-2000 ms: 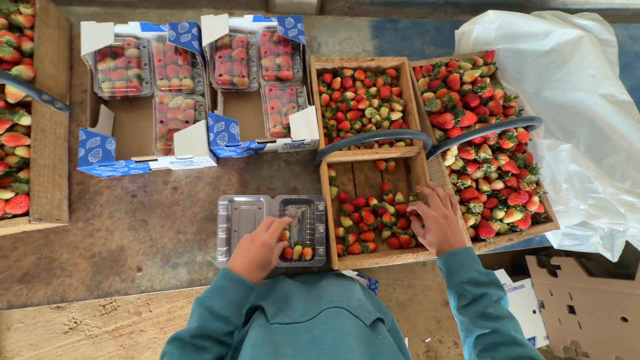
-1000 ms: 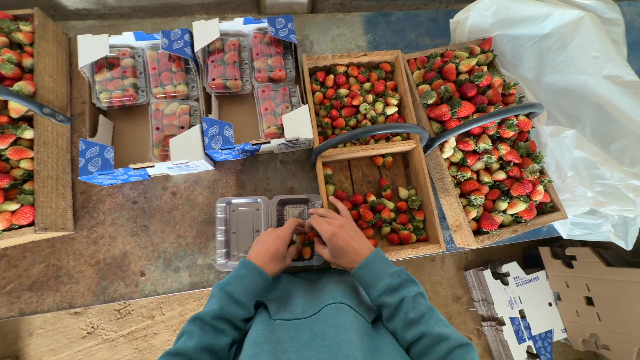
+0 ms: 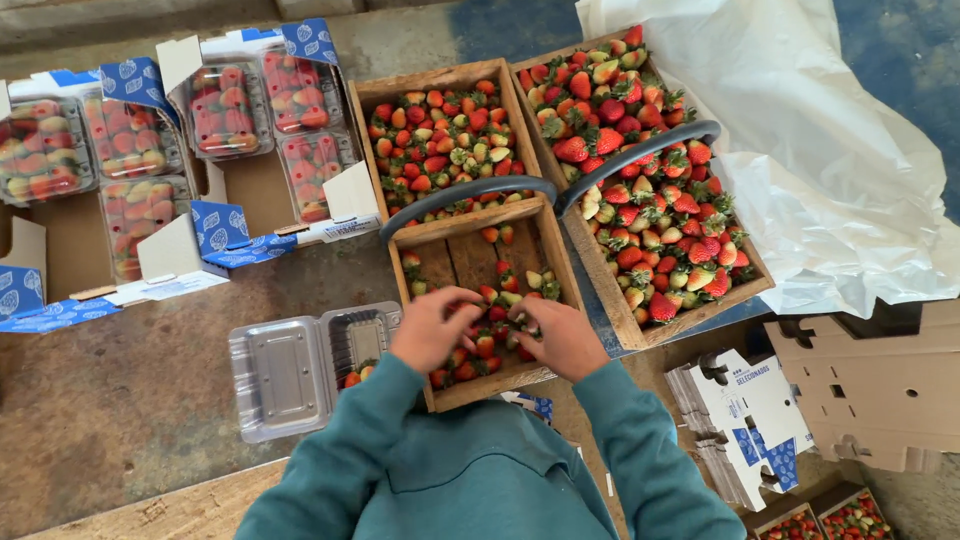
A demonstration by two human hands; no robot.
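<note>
My left hand (image 3: 436,328) and my right hand (image 3: 561,335) are both over the near compartment of a divided wooden crate (image 3: 469,212), their curled fingers among loose strawberries (image 3: 486,346). Whether either hand grips a berry is not clear. The far compartment is full of strawberries (image 3: 450,142), and a dark curved handle (image 3: 469,196) arches over the divider. Left of the crate lies a clear plastic clamshell (image 3: 283,375) with its lid folded open; a few strawberries (image 3: 358,373) show in its tray, partly hidden by my left sleeve.
A second wooden crate (image 3: 611,277) full of strawberries stands at right, beside white plastic sheeting (image 3: 847,172). Cardboard boxes (image 3: 262,184) holding filled clamshells stand at upper left. Flattened cardboard boxes (image 3: 750,420) lie lower right, with more strawberry crates (image 3: 847,517) below.
Both hands have moved from the clamshell tray to the strawberries in the crate's near compartment. The view has shifted, bringing more crates into sight at lower right.
</note>
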